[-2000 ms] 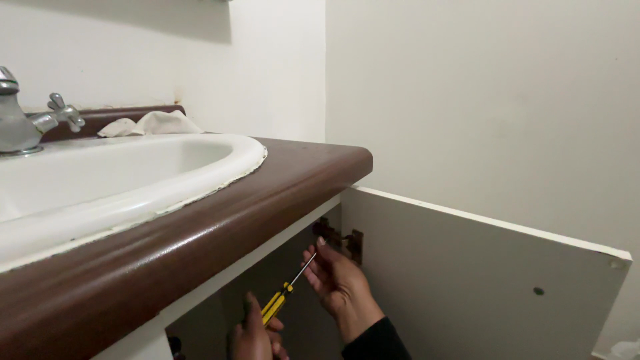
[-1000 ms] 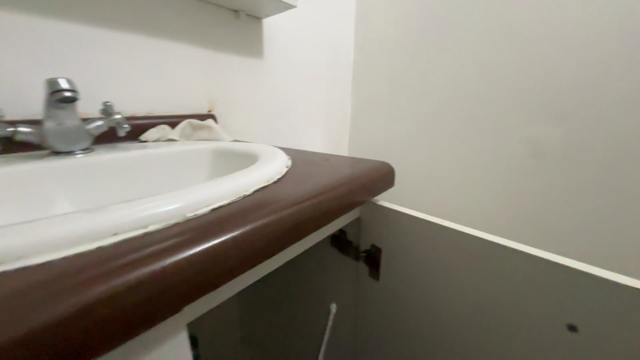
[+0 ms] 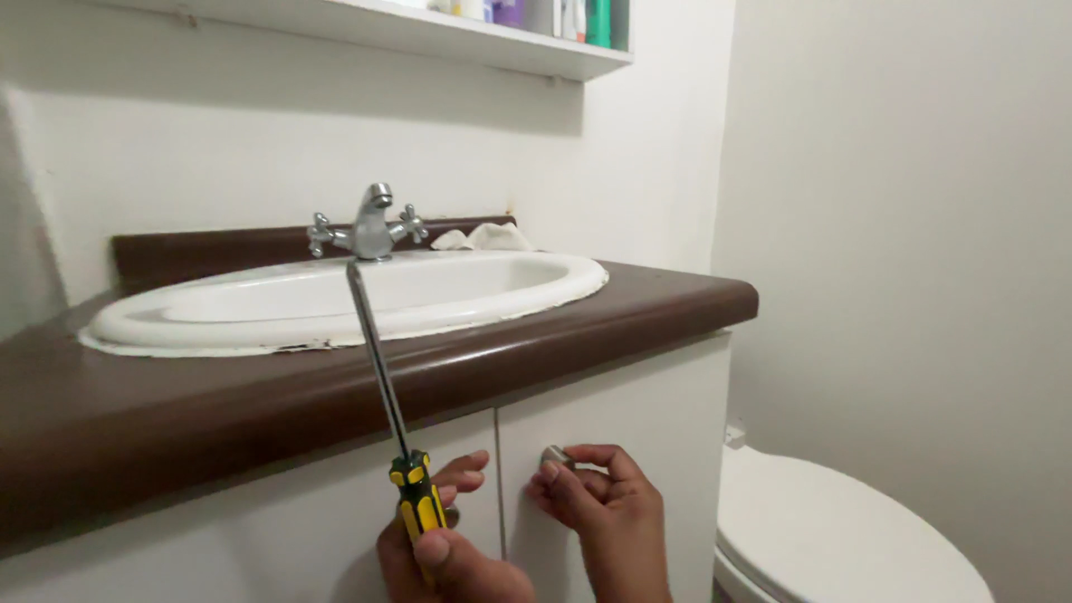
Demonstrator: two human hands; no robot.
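My left hand [image 3: 456,561] holds a screwdriver [image 3: 423,507] by its yellow and black handle, the steel shaft pointing up in front of the basin. Its fingers are near a round knob [image 3: 452,516] on the left cabinet door [image 3: 276,528], mostly hidden behind the hand. My right hand [image 3: 607,511] grips a metal cabinet knob [image 3: 556,456] between thumb and fingers on the right cabinet door [image 3: 670,402]. Both doors are closed beneath the brown countertop [image 3: 536,360].
A white oval basin [image 3: 578,280] with a chrome faucet [image 3: 373,222] is set in the countertop, a crumpled white cloth [image 3: 498,238] behind it. A white shelf [image 3: 502,46] with bottles hangs above. At the right stands a toilet with its lid [image 3: 837,528] down.
The right cabinet door stood open before and is now closed. My right hand, earlier by the hinge, is now on the knob. The view has shifted to show the whole basin.
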